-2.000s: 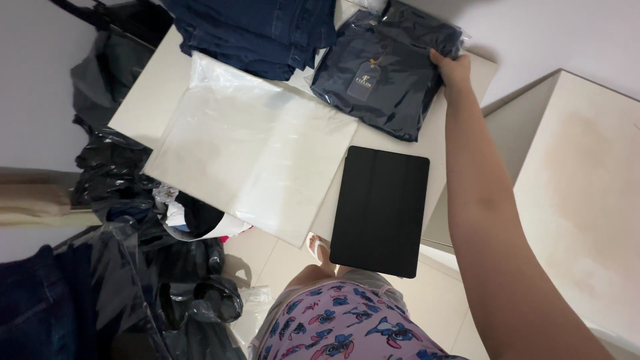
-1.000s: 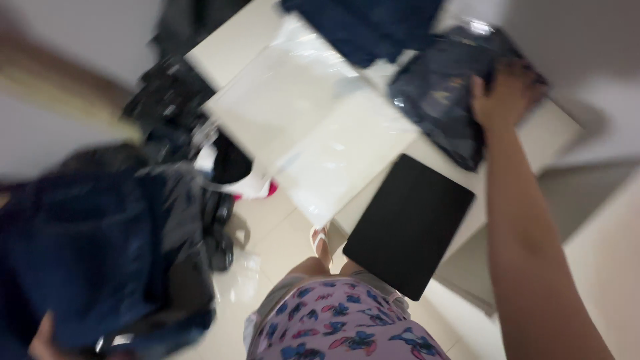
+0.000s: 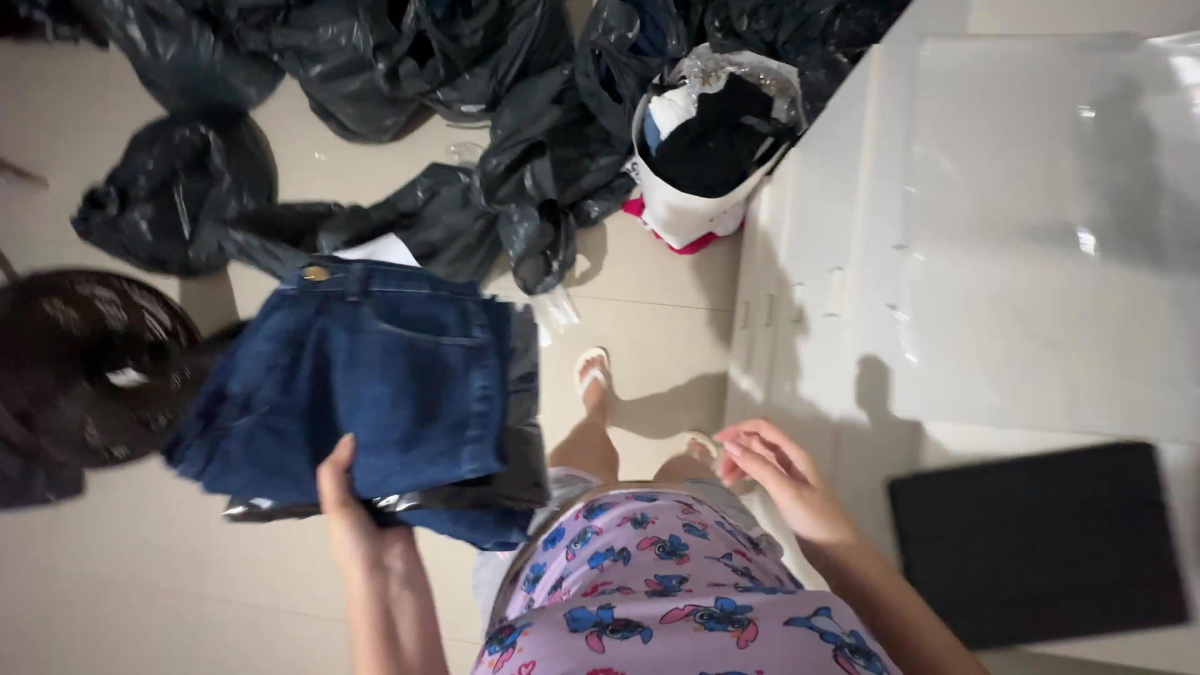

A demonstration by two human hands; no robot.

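Observation:
My left hand holds a stack of folded blue jeans from below, its thumb on top of the denim. Black plastic shows between the jeans and another piece of blue denim underneath. My right hand is raised in front of my body with nothing in it, fingers loosely bent and apart. To its right, a black tablet-like case lies on the white table. A large clear plastic bag is spread flat over the table's upper part.
Black plastic bags are heaped on the tiled floor ahead. A white bin with dark and white cloth stands beside the table. At far left is a dark round slatted object, perhaps a fan. My sandalled feet stand near the table's edge.
The view has turned strongly toward the floor at left. My right hand has let go of the plastic-wrapped dark garment and come back before my body. My left hand now shows fully, with the jeans stack.

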